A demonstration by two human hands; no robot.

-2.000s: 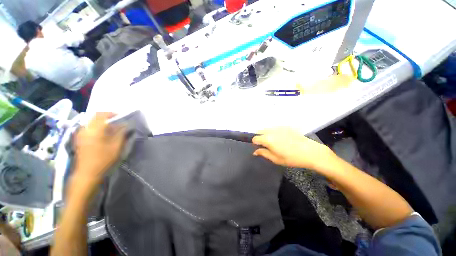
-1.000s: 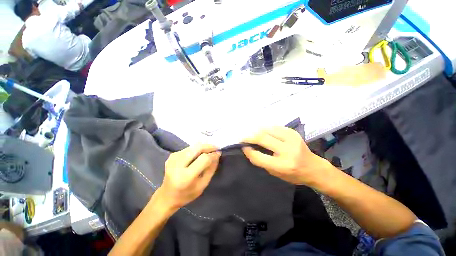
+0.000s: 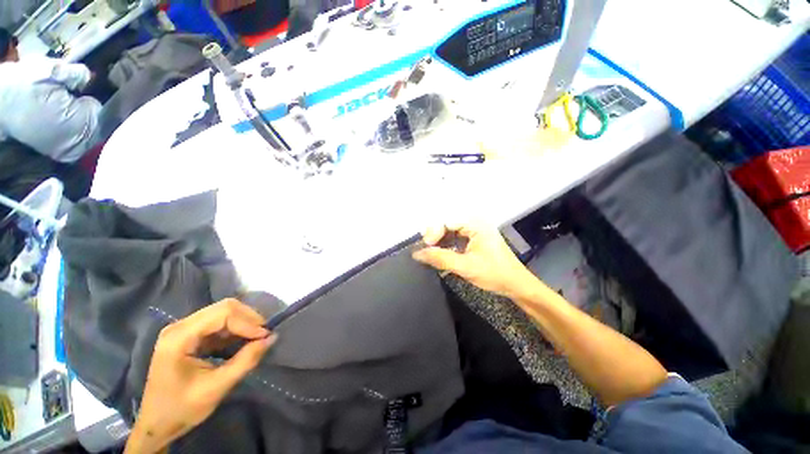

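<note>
A dark grey garment (image 3: 364, 319) lies over the front edge of the white machine table and the lap, with pale dashed stitching low on it. My left hand (image 3: 206, 368) pinches its narrow dark folded edge at the lower left. My right hand (image 3: 471, 259) pinches the same edge further right, near the table's front edge. The edge runs straight between the two hands. The sewing machine (image 3: 355, 102) stands behind, its presser foot (image 3: 315, 158) away from the edge I hold.
Black snips (image 3: 456, 159), yellow-green scissors (image 3: 590, 117) and a clear-wrapped dark item (image 3: 410, 122) lie on the table. A dark cloth-covered box (image 3: 688, 239) is at right, with a red item (image 3: 774, 182) and blue crate (image 3: 766, 105). A person (image 3: 44, 111) sits at upper left.
My hands were close together on the edge a second ago; now they are far apart, the left one lower left. Earlier the left hand was on the bunched cloth at left. The view has shifted.
</note>
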